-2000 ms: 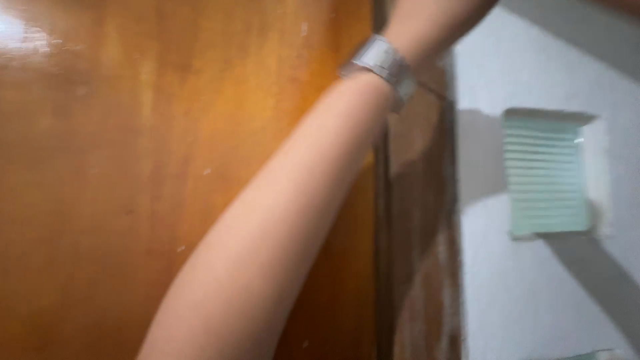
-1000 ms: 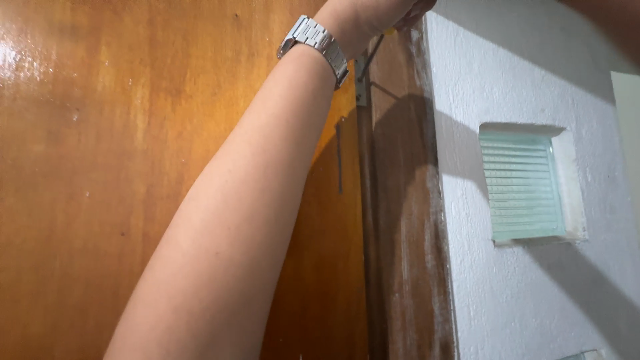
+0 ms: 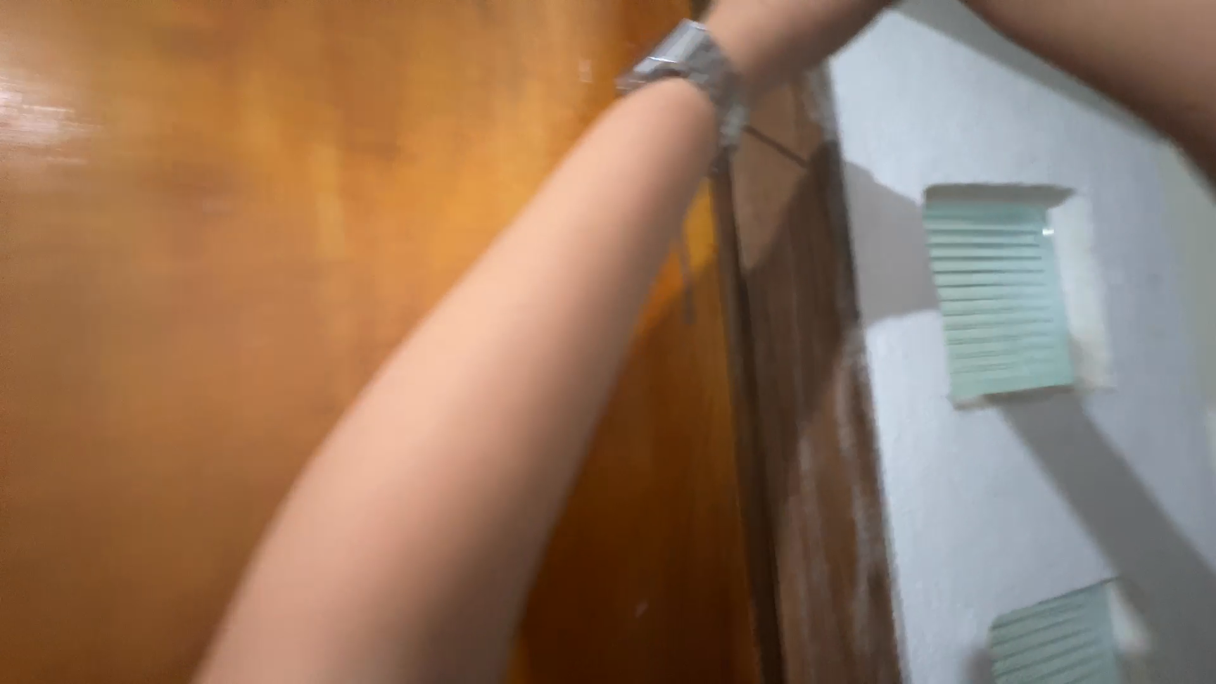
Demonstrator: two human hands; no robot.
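My left forearm stretches up across a varnished wooden door (image 3: 237,313), with a silver metal-band watch (image 3: 689,71) on the wrist. Only the wrist end and part of my left hand (image 3: 798,33) show at the top edge, near the door frame. Its fingers are cut off, so what it holds cannot be seen. At the top right a piece of my right forearm (image 3: 1102,57) crosses the wall; the right hand is outside the frame. A thin dark line (image 3: 777,144) runs slantwise below the left wrist, over the worn brown wooden door frame (image 3: 807,399). The picture is blurred.
Right of the frame is a white painted wall (image 3: 950,494) with a ribbed greenish glass block (image 3: 1002,299) set in a recess. A second glass block (image 3: 1059,641) shows at the bottom. A slim vertical strip or mark (image 3: 686,275) is on the door near its edge. Shadows cross the wall.
One second ago more of my left hand showed at the top; now less of it is in frame. More of the right forearm and of the lower glass block shows. The view has shifted somewhat.
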